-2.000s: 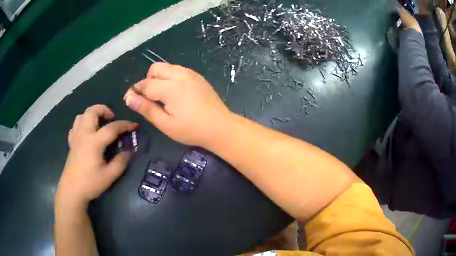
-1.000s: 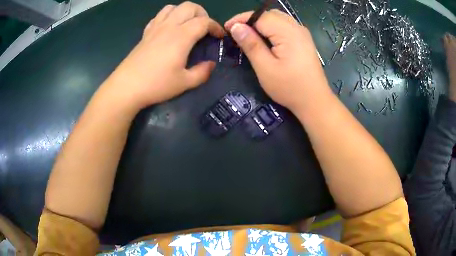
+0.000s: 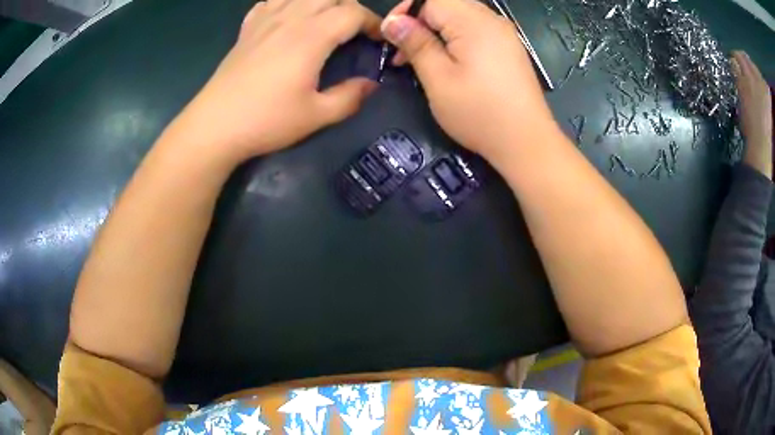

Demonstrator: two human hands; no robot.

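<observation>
My left hand [image 3: 293,72] is at the top centre, thumb and fingers around a dark plastic housing [image 3: 361,61] with a silver strip. My right hand [image 3: 472,72] grips a slim dark tool [image 3: 415,7], likely tweezers, over that housing; the tool's tips are hidden. Two more dark purple housings, one on the left [image 3: 380,172] and one on the right [image 3: 444,184], lie side by side below my hands. Each shows a central opening and two bright parallel metal lines.
A heap of silver metal inserts [image 3: 680,55] lies at the upper right, with strays [image 3: 633,127] below it. A long silver bar [image 3: 528,47] lies just right of my right hand. Another person's hand [image 3: 752,106] and grey sleeve are at the right edge.
The view has swung, so the heap now sits farther right. My right hand has come to the housing in my left hand, now with the dark tool visible in its grip.
</observation>
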